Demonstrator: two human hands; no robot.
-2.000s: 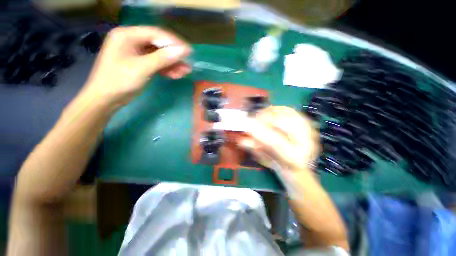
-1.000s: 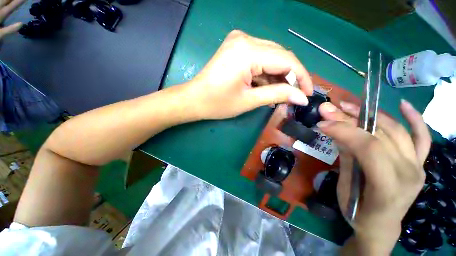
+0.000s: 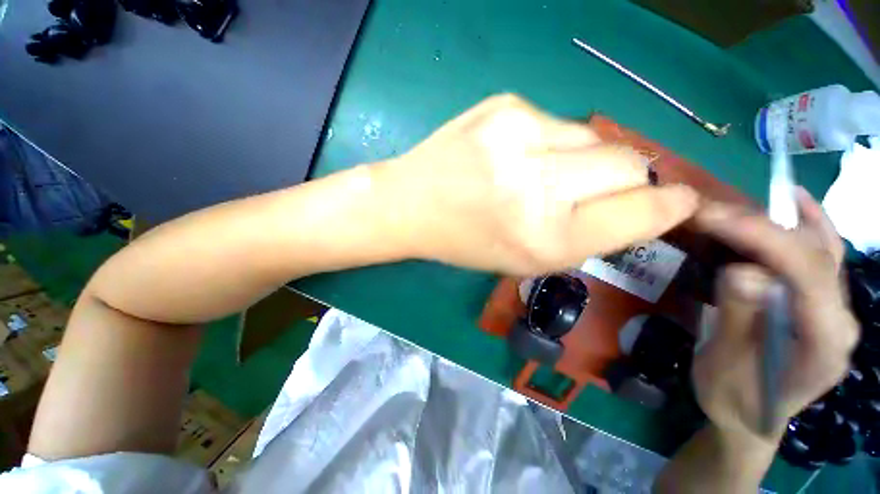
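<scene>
The reddish-brown fixture (image 3: 579,349) with a white label (image 3: 642,269) lies on the green mat. One glossy black shell (image 3: 558,305) sits at its lower left, and another (image 3: 662,349) at its lower right. My left hand (image 3: 540,193) is over the upper part of the fixture and hides what lies there. Its fingertips are near my right fingers, and whether it holds anything is hidden. My right hand (image 3: 777,318) is blurred at the fixture's right side. It holds the tweezers (image 3: 775,362), which are also blurred.
A thin rod (image 3: 648,85) lies behind the fixture. The glue bottle (image 3: 815,120) lies at the upper right, beside white tissue (image 3: 859,198). A pile of black shells (image 3: 820,434) is at the right. More black pieces (image 3: 72,29) lie on the dark grey mat (image 3: 222,106).
My left hand has moved right, over the upper shell it was touching. My right hand has shifted right with the tweezers. The other person's fingers at the upper left have left view.
</scene>
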